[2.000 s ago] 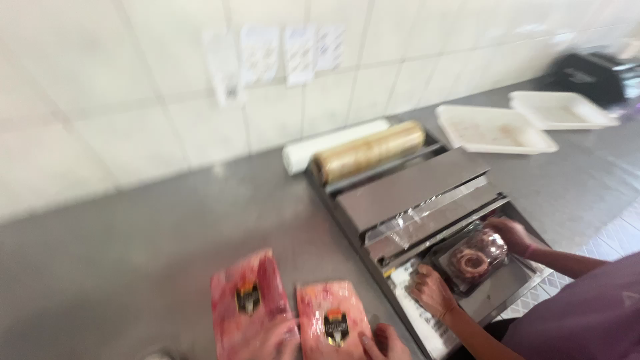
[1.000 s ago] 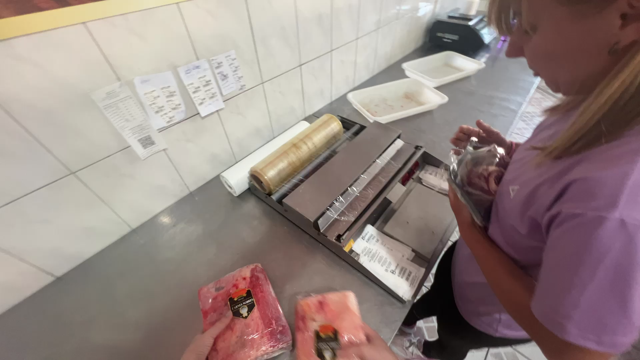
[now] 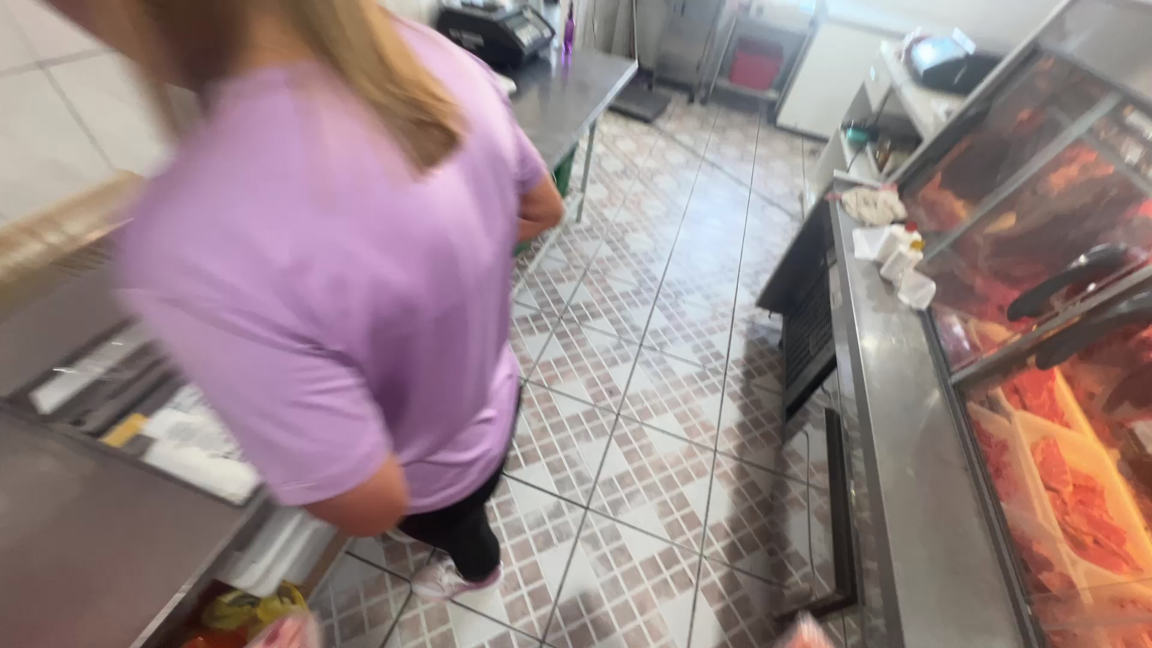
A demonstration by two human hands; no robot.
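Note:
At the bottom edge, left of centre, the blurred end of a pink and white thing (image 3: 286,632) shows, probably a wrapped meat pack. A second small pinkish tip (image 3: 805,633) pokes in at the bottom right of centre; whether it is a pack or a fingertip cannot be told. Neither my left hand nor my right hand can be made out. The film wrapping machine (image 3: 117,409) stands at the left, partly behind a co-worker, with printed paper labels (image 3: 202,436) on it.
A co-worker in a purple T-shirt (image 3: 333,270) stands close at the left. Tiled floor (image 3: 621,378) runs between the steel worktable (image 3: 585,85) and a steel counter (image 3: 918,450). Meat fills the glass display case (image 3: 1071,486) at the right. A black scale (image 3: 504,36) stands farther back.
The view has swung far to the right, towards the floor and display case. Both hands, seen earlier at two wrapped meat packs, have left view. The co-worker now has their back turned.

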